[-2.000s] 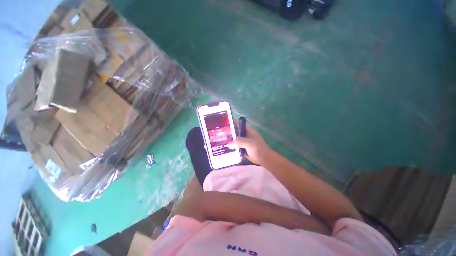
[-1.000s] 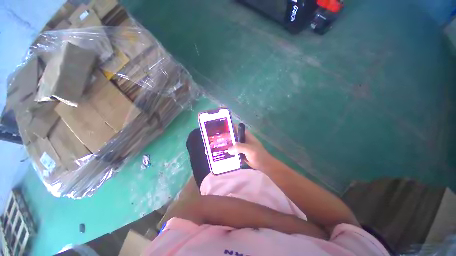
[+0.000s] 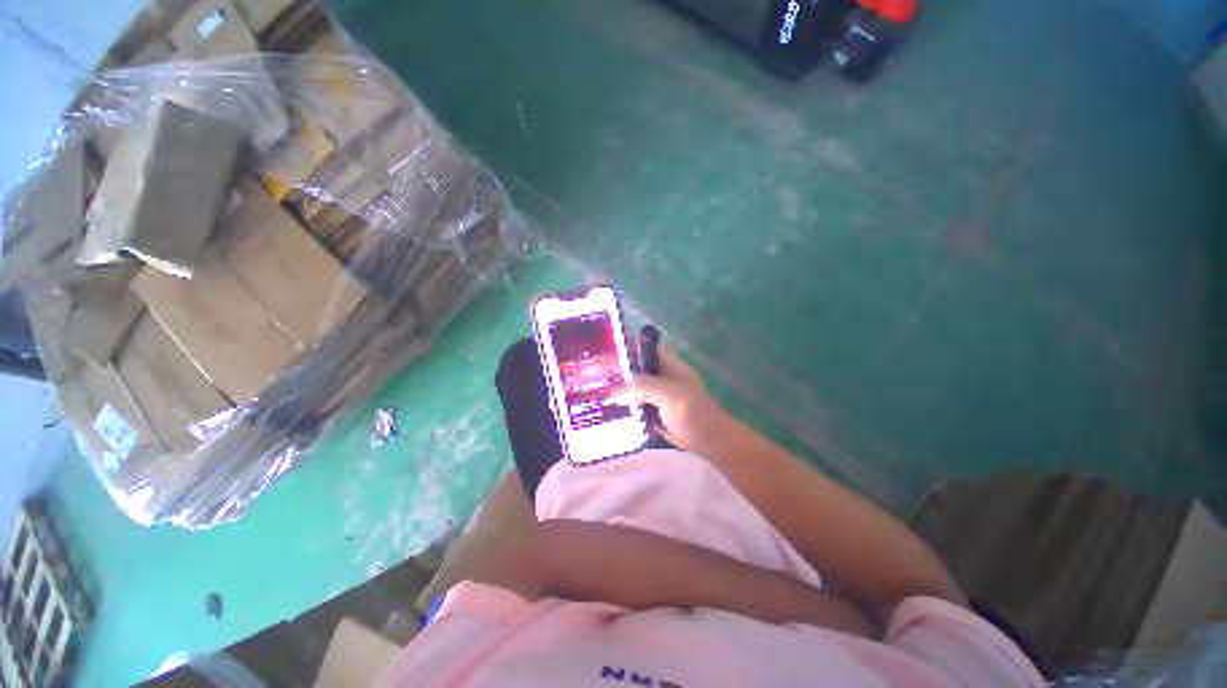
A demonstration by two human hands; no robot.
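Note:
A lit smartphone (image 3: 589, 376) with a white, red and dark screen is held upright in front of my lap. My right hand (image 3: 670, 403) grips it from its right side, the thumb over the lower screen. A short dark stick, perhaps a marker pen (image 3: 650, 350), stands up between the phone and my fingers. My left forearm lies across my pink shirt towards the right elbow. My left hand is hidden there.
A pallet load of flattened brown cartons (image 3: 242, 309) in stretch film stands at left on the green floor. A wooden pallet (image 3: 38, 598) is at lower left. A black and red machine (image 3: 767, 30) is at the top. Cardboard (image 3: 1050, 558) lies at lower right and lower left.
The view has shifted slightly, so more of the black and red machine shows at the top than two seconds ago. The grip on the phone looks the same.

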